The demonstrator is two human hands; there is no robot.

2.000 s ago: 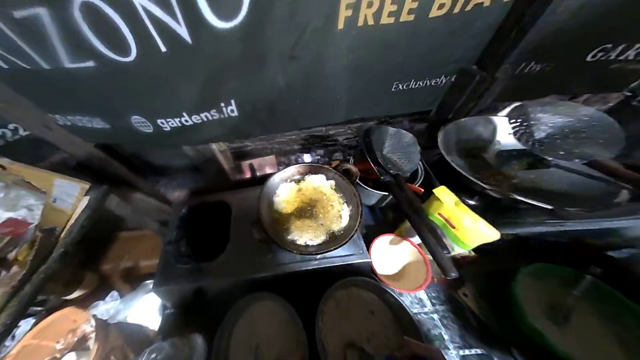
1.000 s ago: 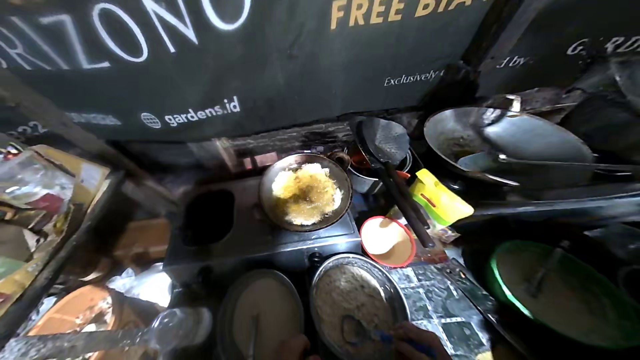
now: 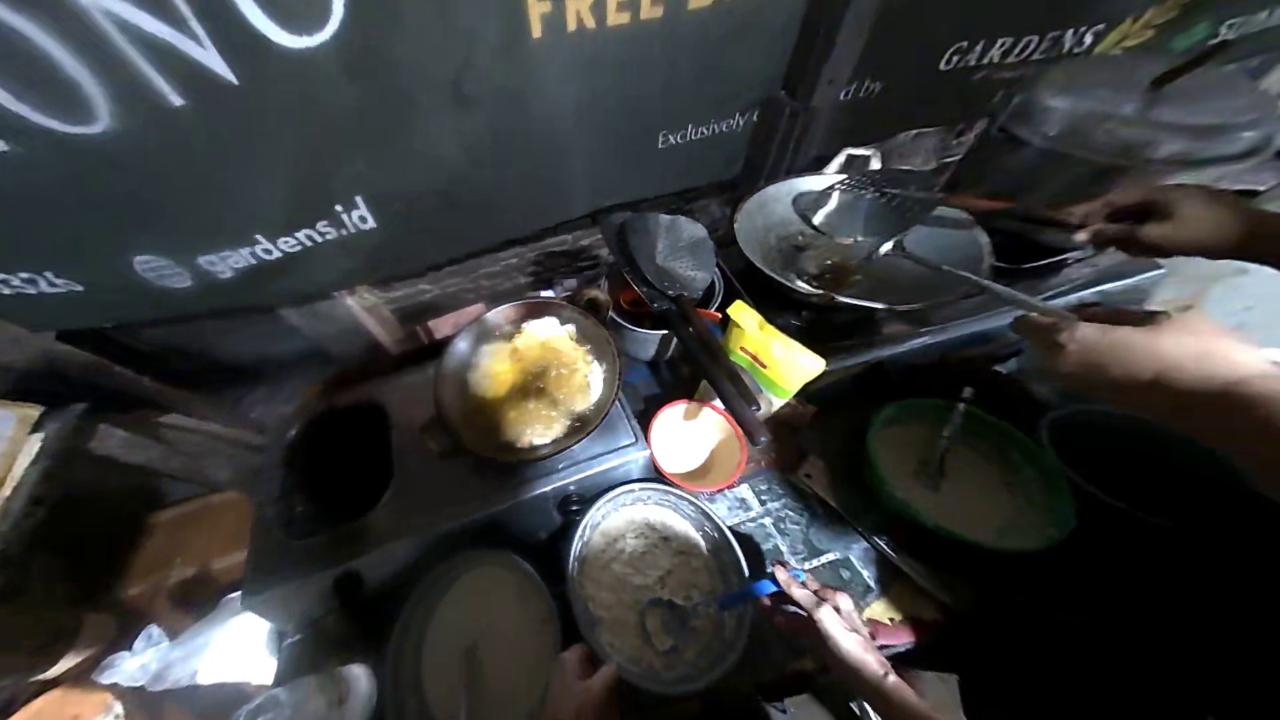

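My right hand (image 3: 835, 625) holds the blue handle of a ladle (image 3: 685, 615), whose bowl rests in pale batter inside a round metal bowl (image 3: 742, 560). At the bottom edge, my left hand (image 3: 582, 685) is partly in view, close to the left rim of that bowl; its fingers are blurred and cut off, so its grip is unclear. Left of it stands a second bowl of pale batter (image 3: 490, 640) with a utensil in it. Above, a frying pan (image 3: 445, 390) on the stove (image 3: 420, 500) holds yellow and white food in bubbling oil.
A red-rimmed cup (image 3: 743, 455), a dark-handled strainer (image 3: 675, 255) over a pot (image 3: 640, 345) and a yellow-green packet (image 3: 775, 350) stand beside the stove. At right, another person's hands (image 3: 1165, 220) hold utensils over a large wok (image 3: 765, 225). A green basin of batter (image 3: 1065, 500) lies nearer.
The ladle hand, at the bowl's lower edge a second ago, is now further to the right of it. Another person's hands have come into view over the wok. The view has shifted right.
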